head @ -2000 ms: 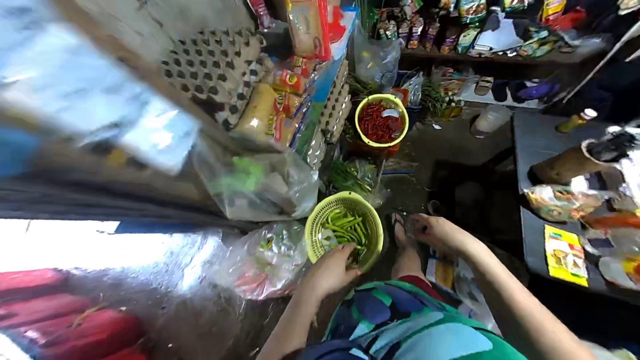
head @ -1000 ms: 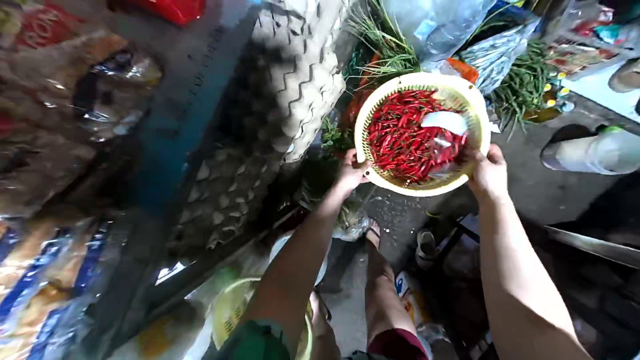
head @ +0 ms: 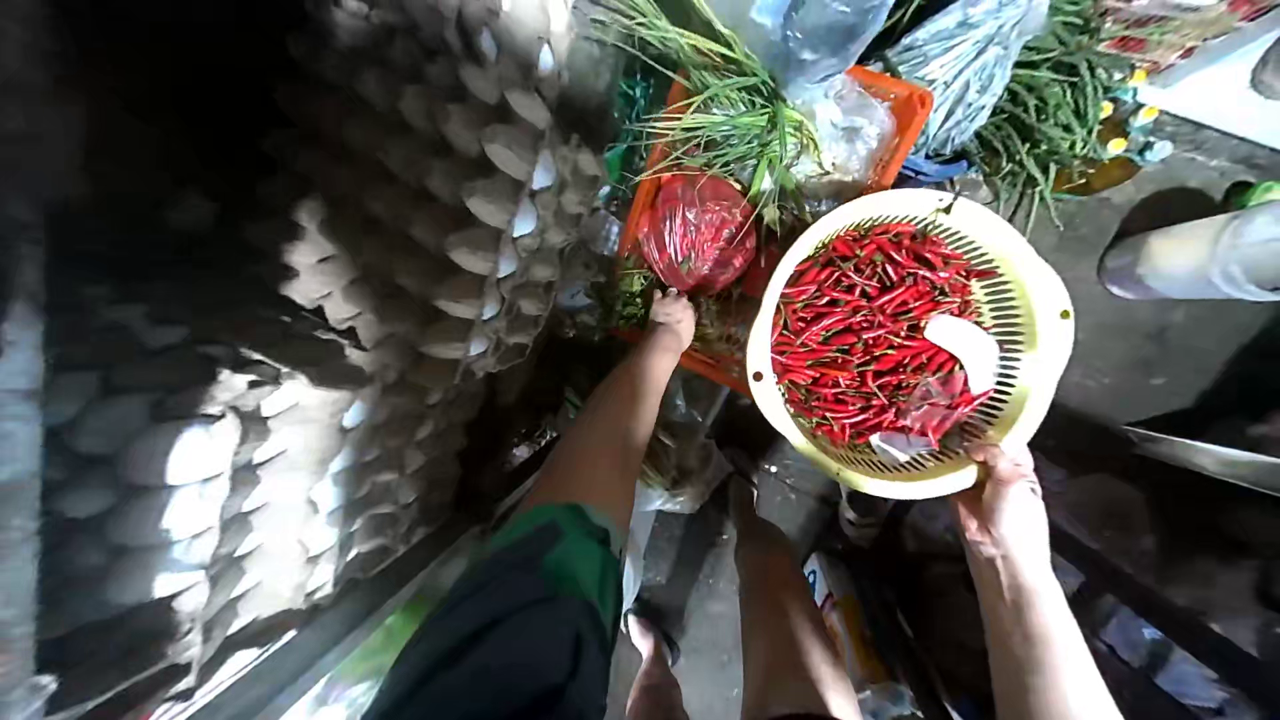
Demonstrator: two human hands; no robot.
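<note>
My right hand (head: 1003, 495) grips the lower rim of a pale yellow plastic colander (head: 1045, 290), which it holds up on its own. Red chili peppers (head: 870, 330) fill much of the colander, with a white curved piece (head: 962, 350) and a scrap of clear plastic lying on them. My left hand (head: 672, 318) reaches to a clear plastic bag of red contents (head: 698, 232) in an orange plastic crate (head: 905, 105). Its fingertips are at the bag's lower end; whether they grip it cannot be told. Long green stalks (head: 745, 125) lie across the crate above the bag.
Stacked egg trays (head: 490, 190) rise close on the left. Beyond the crate are a bluish plastic bag (head: 965, 70) and a heap of long green pods or stems (head: 1050, 110). A whitish container (head: 1195, 255) stands on the floor at right. My feet are below, near a plastic bag.
My left hand has let go of the colander's rim and moved to the red bag in the crate. My right hand still holds the colander, its grip now at the lower rim.
</note>
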